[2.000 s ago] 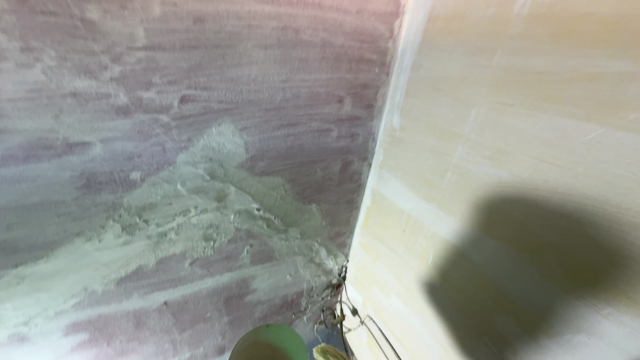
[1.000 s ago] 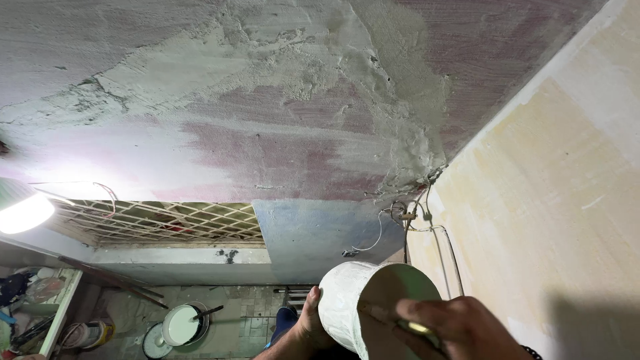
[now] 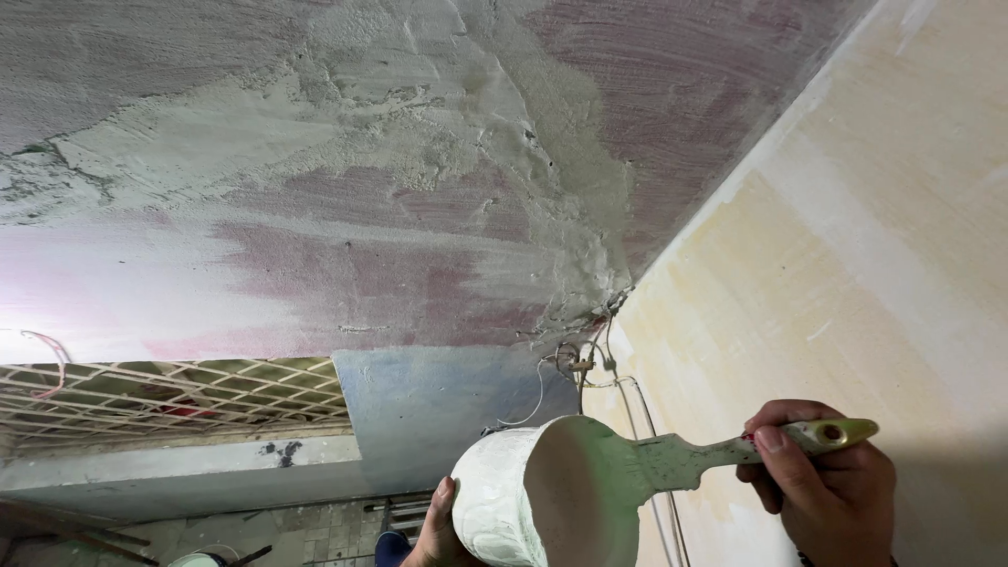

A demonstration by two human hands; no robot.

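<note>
My left hand [image 3: 441, 524] holds a white paint-smeared tub [image 3: 492, 492] from its left side, at the bottom centre. The tub tilts so that its mouth shows, with pale paint around the inside. My right hand [image 3: 823, 480], at the lower right, grips the handle of a flat paintbrush [image 3: 732, 454]. The brush lies roughly level, its paint-coated head at the tub's right rim; the bristle tips are hard to make out. Above is a patchy purple and grey ceiling [image 3: 378, 268] with rough plaster, meeting a cream wall [image 3: 795, 276] on the right.
Loose wires [image 3: 583, 366] hang at the corner near the tub. A lattice grille [image 3: 181, 394] covers an opening at the left, above a ledge [image 3: 197, 465]. Far below on the tiled floor [image 3: 299, 531] stands a bucket [image 3: 198, 560]; metal rungs [image 3: 408, 513] show beside my left hand.
My right hand has moved right from in front of the tub's mouth, and the brush now shows in full side view. Two seconds ago neither hand was visible. The view has shifted.
</note>
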